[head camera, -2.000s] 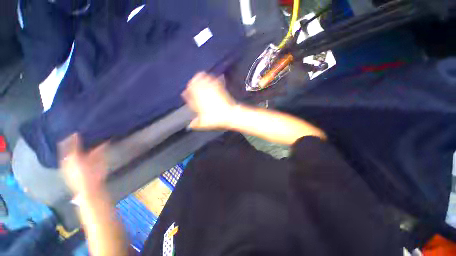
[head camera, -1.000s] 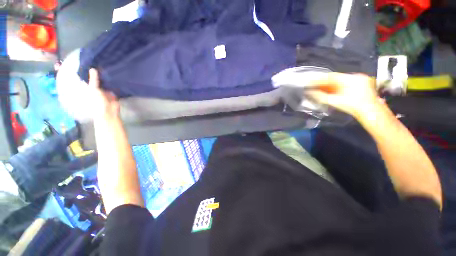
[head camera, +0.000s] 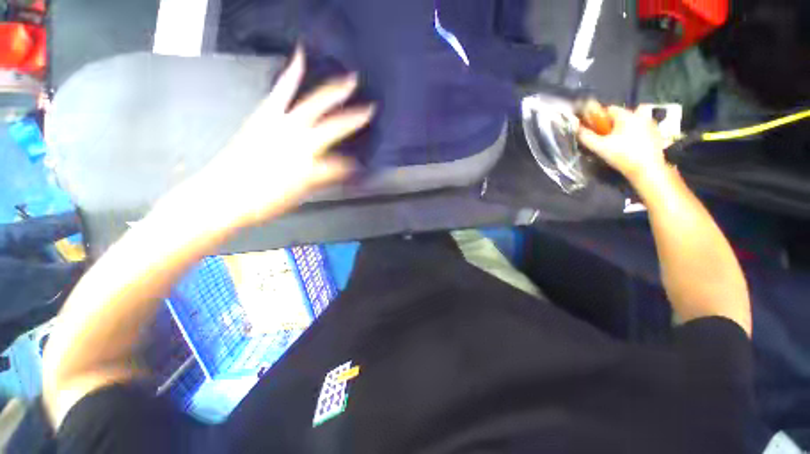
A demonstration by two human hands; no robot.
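A navy garment [head camera: 426,115] with a thin white trim line lies over the right part of the grey padded board [head camera: 151,124]. The left part of the board is bare. My left hand [head camera: 306,133] is blurred, fingers spread, at the garment's left edge; whether it grips cloth cannot be told. My right hand [head camera: 622,137] is closed on the orange-brown handle of the silver steam iron [head camera: 555,146], just right of the board's rounded end, over the dark rest area.
A yellow cable [head camera: 755,128] runs right from the iron. A white strip [head camera: 586,35] lies on the dark tabletop [head camera: 89,27], and a pale band [head camera: 182,27] is at the back left. A blue crate [head camera: 213,319] is below the board. Red plastic items stand at both far sides.
My left hand has moved right from the board's left end, and the garment has gathered to the right, baring the padding. My right hand still holds the iron near the board's right end.
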